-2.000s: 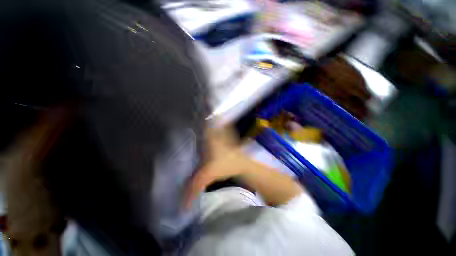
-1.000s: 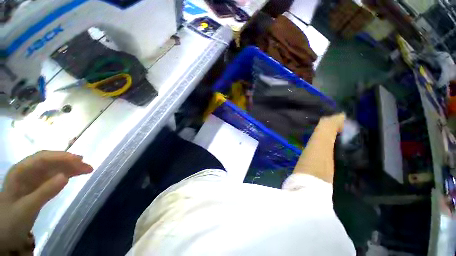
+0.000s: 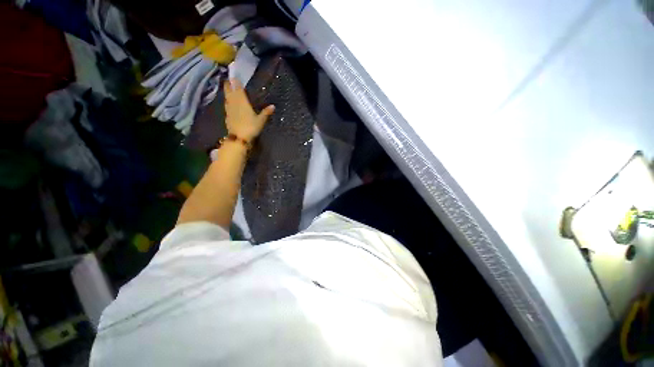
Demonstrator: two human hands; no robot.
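Note:
My left hand (image 3: 244,118), with a beaded bracelet, reaches out at upper centre-left. It lies at the edge of a dark grey cloth piece (image 3: 280,158), thumb apart from the fingers. Whether the fingers grip cloth cannot be told. The cloth hangs beside the table, with pale material (image 3: 323,168) showing along its right side. A bundle of pale grey strips (image 3: 179,89) tied with yellow lies just beyond the hand. My right hand is not in view.
The white machine table (image 3: 459,107) has a measuring-tape-like edge strip, with a metal needle plate (image 3: 617,229) at right. Yellow scissor handles (image 3: 637,330) show at lower right. Blue-grey cloth (image 3: 64,136) and dark red cloth (image 3: 32,57) lie at left.
The view has swung left from the blue basket to the bundle side. My left hand has moved from above the table to the dark cloth. My right arm has left the view.

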